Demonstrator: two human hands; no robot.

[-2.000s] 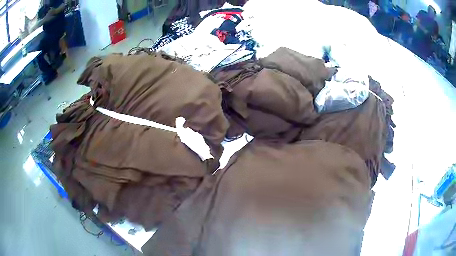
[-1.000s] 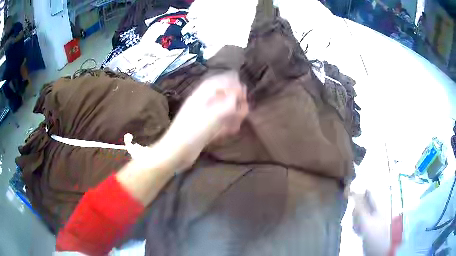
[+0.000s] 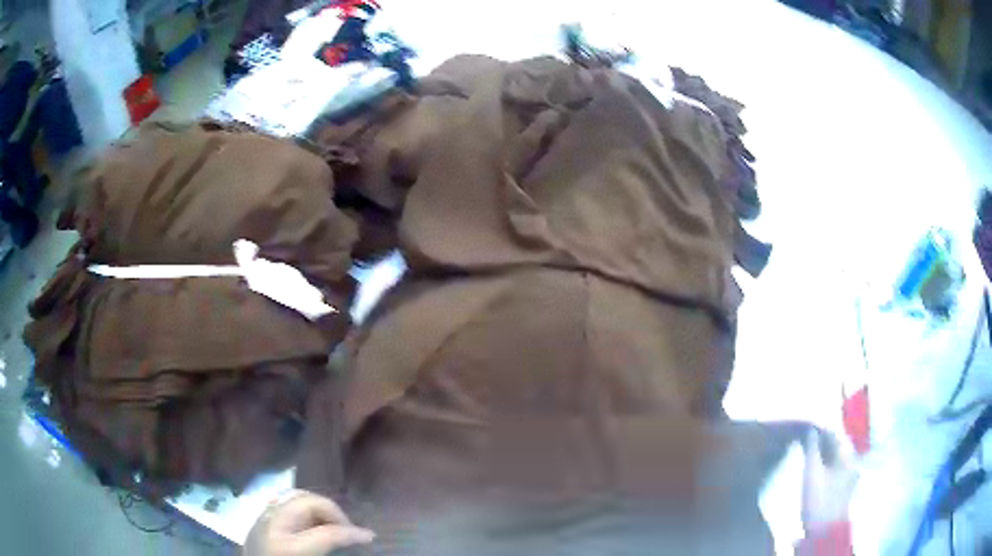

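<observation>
A brown garment piece (image 3: pixel 522 358) lies spread over the heap in front of me, with seams visible. Its lower part is blurred. My left hand (image 3: pixel 299 527) is at the bottom edge, partly cut off, its curled fingers at the cloth's lower left edge; its grip is unclear. My right hand (image 3: pixel 810 472) is a pale blur at the cloth's lower right edge, and I cannot tell whether it holds it. A bundle of brown pieces (image 3: pixel 196 348) lies at the left, tied with a white fabric strip (image 3: pixel 283 280).
The white table (image 3: pixel 870 141) curves round the right side. A blue and green item (image 3: pixel 925 272) and dark cables (image 3: pixel 968 407) lie at the right. White fabric (image 3: pixel 305 98) and black-white-red pieces (image 3: pixel 343 43) lie at the far left. A blue edge shows below the left bundle.
The brown piece that was raised now lies across the heap, over the clear bag's former place. My left hand has moved from the middle down to the bottom edge.
</observation>
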